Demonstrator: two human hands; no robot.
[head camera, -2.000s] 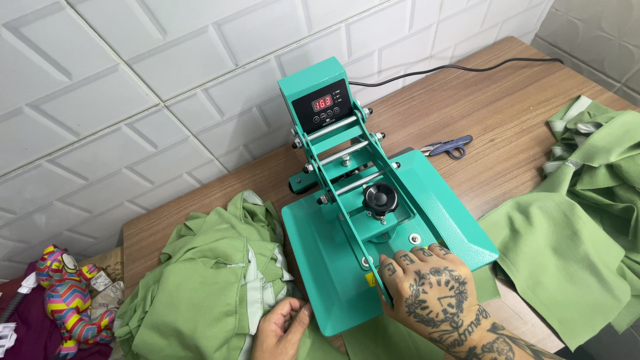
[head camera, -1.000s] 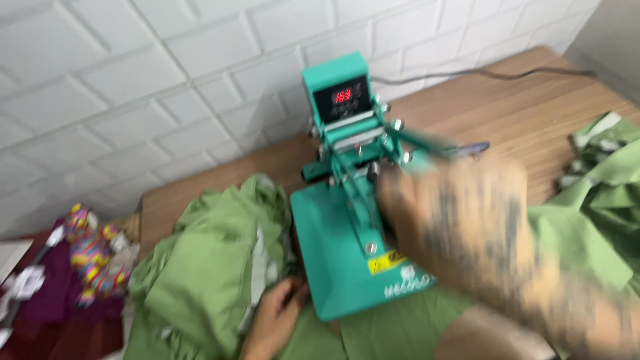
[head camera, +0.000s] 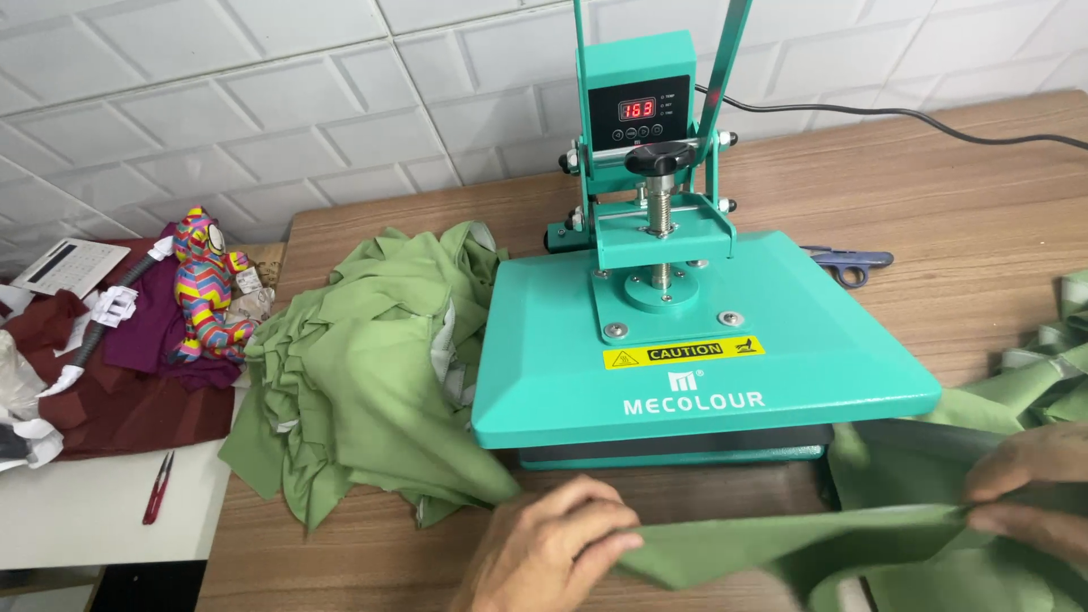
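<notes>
A teal heat press (head camera: 705, 374) stands on the wooden table, its handle raised and its upper plate apart from the lower platen (head camera: 671, 459). In front of it, my left hand (head camera: 557, 544) pinches the left end of a green fabric strip (head camera: 790, 540). At the right edge, my right hand (head camera: 1033, 493) grips the same fabric between thumb and fingers. The strip is stretched between both hands. A heap of green fabric (head camera: 365, 340) lies left of the press, and more green fabric (head camera: 1054, 374) is bunched at the right.
Blue thread snips (head camera: 850, 262) lie behind the press's right side. A black cable (head camera: 850, 110) runs along the back. On the white surface at left are a colorful patterned figurine (head camera: 204, 289), a calculator (head camera: 70, 266), dark red fabric (head camera: 144, 425) and red tweezers (head camera: 158, 489).
The press's handle has gone up and its upper plate has lifted. My right hand has left the handle and now holds fabric at the right. The view is closer to the press.
</notes>
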